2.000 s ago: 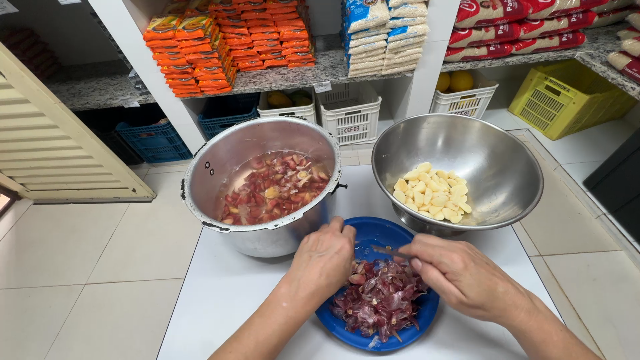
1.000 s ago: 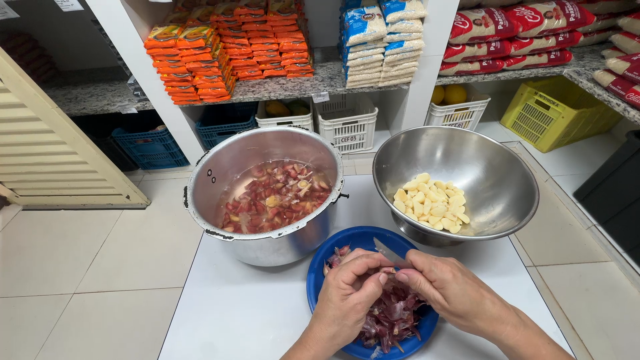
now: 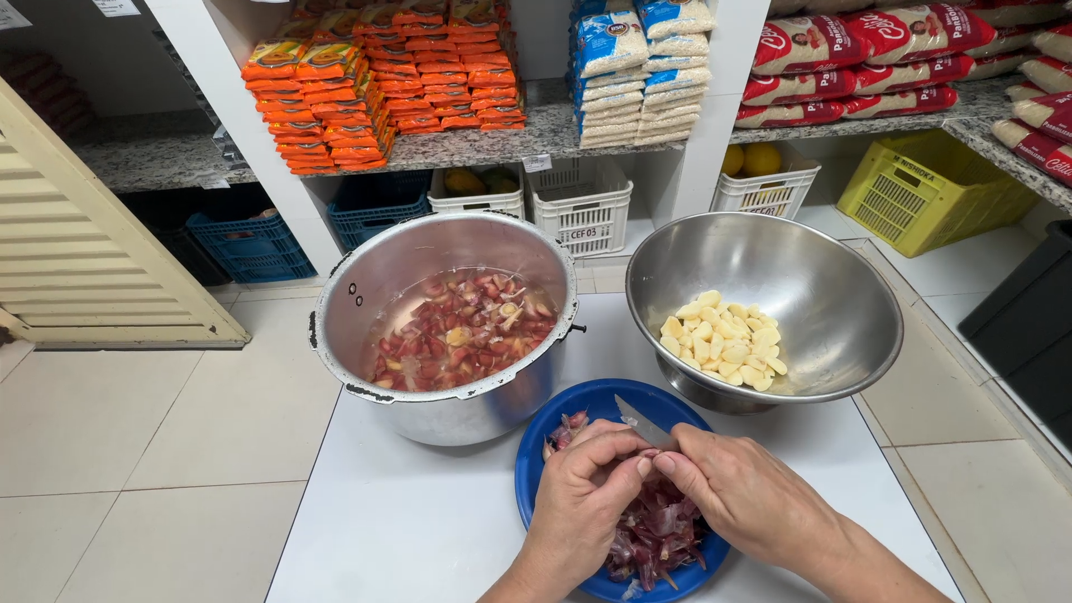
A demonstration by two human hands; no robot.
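Over a blue plastic plate (image 3: 529,469) heaped with purple garlic skins (image 3: 657,536), my left hand (image 3: 590,494) pinches a garlic clove (image 3: 649,453) between thumb and fingers. My right hand (image 3: 745,490) grips a small knife (image 3: 643,423), its blade pointing up and left, with the thumb against the clove. Behind the plate on the left, an aluminum pot (image 3: 452,419) holds unpeeled reddish cloves (image 3: 469,327) in water. A stainless steel footed bowl (image 3: 837,310) at the right holds peeled garlic cloves (image 3: 724,339). The knife's handle is hidden in my right hand.
The pot, bowl and plate stand on a white tabletop (image 3: 402,519). Beyond it are a granite shelf (image 3: 548,126) with orange packets (image 3: 318,109) and bagged grain (image 3: 641,75), a white crate (image 3: 582,209), a yellow crate (image 3: 930,201) and a louvered door (image 3: 92,243).
My left hand has come up from the skins at the plate's left side and now meets my right at the clove. The knife, low over the plate earlier, now points up and left.
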